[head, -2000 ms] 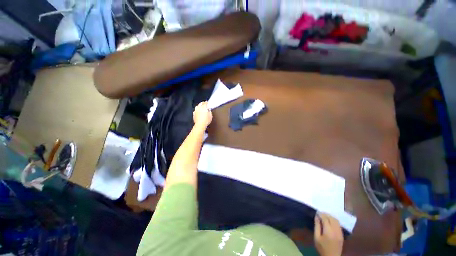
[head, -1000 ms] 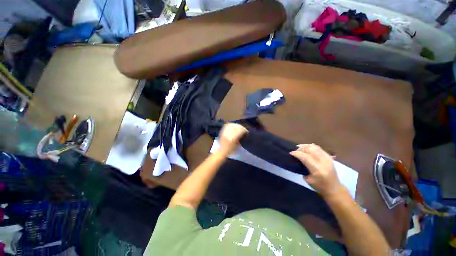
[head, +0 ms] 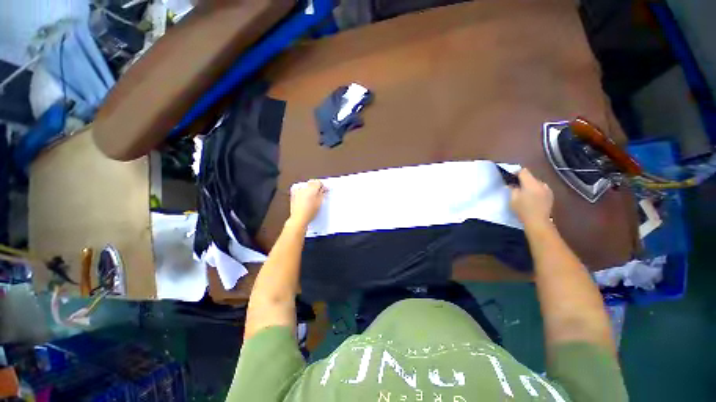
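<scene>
A long white interlining strip lies across the near part of the brown table, with a black garment panel showing along its near side. My left hand grips the left end of the white strip. My right hand grips the right end, where a bit of black cloth shows at the corner. Whether each hand also holds the black panel is hidden by the fingers. The steam iron rests on the table to the right of my right hand.
A pile of black cut pieces with white strips lies at the left. Small dark scraps lie mid-table. A padded brown board stands at upper left. A blue crate is at right. A second iron sits on the tan table.
My hands have moved apart to the strip's two ends. The black cloth that partly covered the strip is off it, and the white side shows along its length. The view has shifted.
</scene>
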